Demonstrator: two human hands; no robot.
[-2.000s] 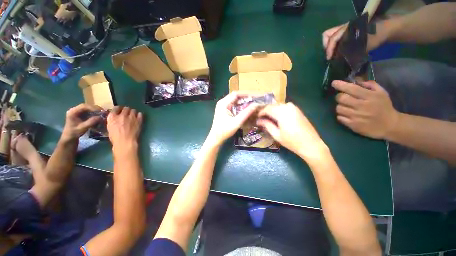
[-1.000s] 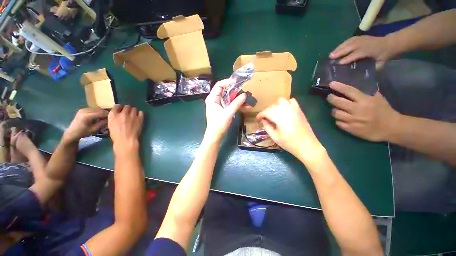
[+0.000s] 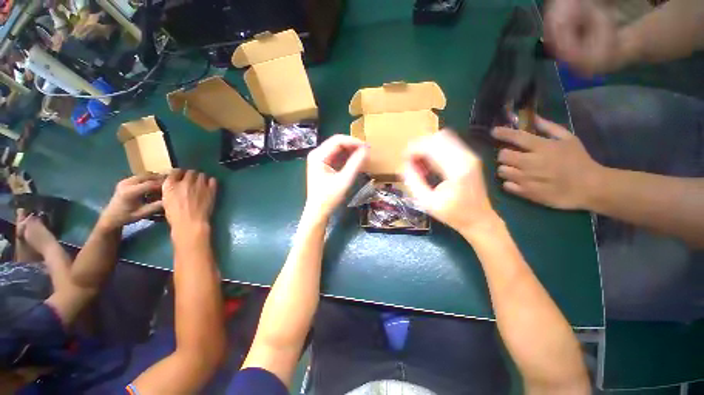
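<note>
An open mailer-style carton stands in front of me, with its tan lid (image 3: 397, 135) upright and its black tray nearest me. A crinkled clear plastic bag (image 3: 386, 207) with dark and reddish contents lies in the tray and sticks out at its left side. My left hand (image 3: 333, 173) is raised at the left edge of the lid, fingers curled, with nothing visible in it. My right hand (image 3: 448, 183) is raised over the right side of the carton, blurred, its fingers bent. I cannot tell whether its fingertips hold anything.
Two open boxes (image 3: 292, 135) with bags stand at left on the green bench (image 3: 255, 266). A person's hands (image 3: 158, 194) work at another box (image 3: 147, 146) further left. A person at right touches a black box (image 3: 506, 85). A large dark unit (image 3: 247, 27) stands at the back.
The bag and dark part have left my left hand, and a bag now lies in the tray. My right hand has risen slightly. The person at right has lifted one hand from the black box.
</note>
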